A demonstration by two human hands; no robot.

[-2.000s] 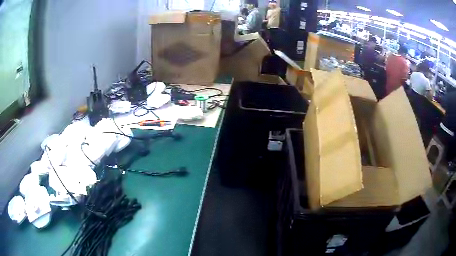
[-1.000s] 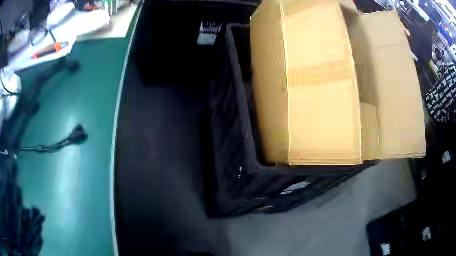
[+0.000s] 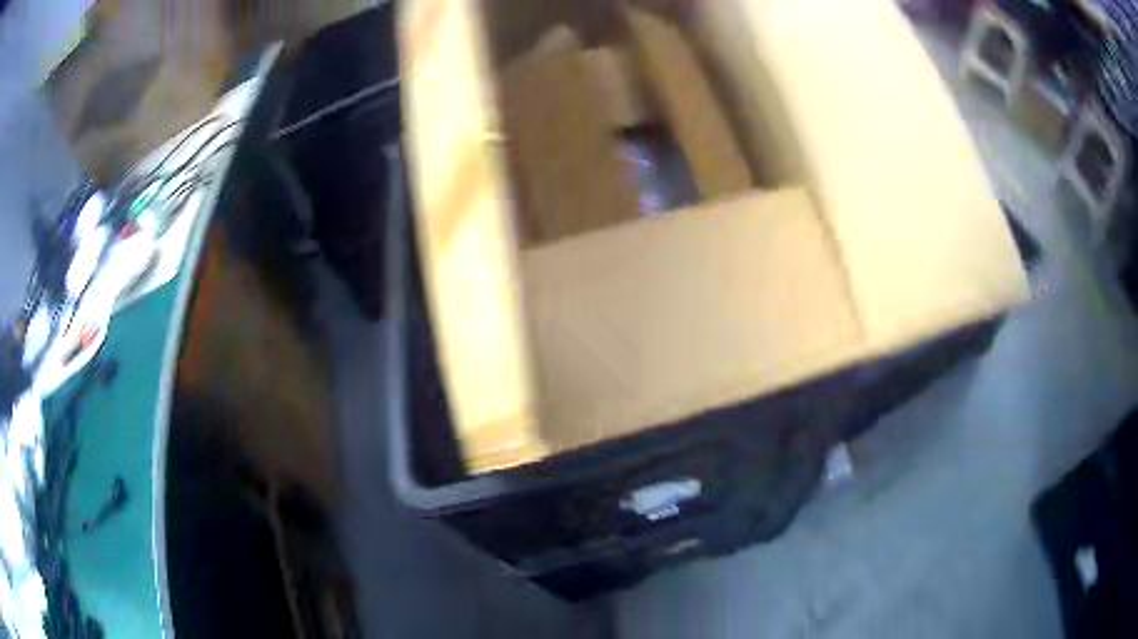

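No hand is in view. Nearest in front is an open brown cardboard carton [image 3: 699, 318] with its flaps up. It sits in a black plastic crate [image 3: 574, 512] on the floor side. Inner flaps and something dark and shiny [image 3: 661, 169] show inside the carton; what it is cannot be told. At the far left, blurred white housings [image 3: 19, 499] lie on the green bench [image 3: 131, 437], with dark cables [image 3: 63, 487] beside them.
Another black crate [image 3: 337, 162] stands behind, beside the bench edge. A brown carton [image 3: 137, 87] is at the upper left. Blurred brown shapes [image 3: 256, 362] show beside the bench. Pale stools [image 3: 995, 53] stand at the upper right, and a black crate [image 3: 1098, 537] is at the lower right.
The view has swung right and over the carton, so its inside now shows. The bench has shifted to the left edge. No hand appears in any frame.
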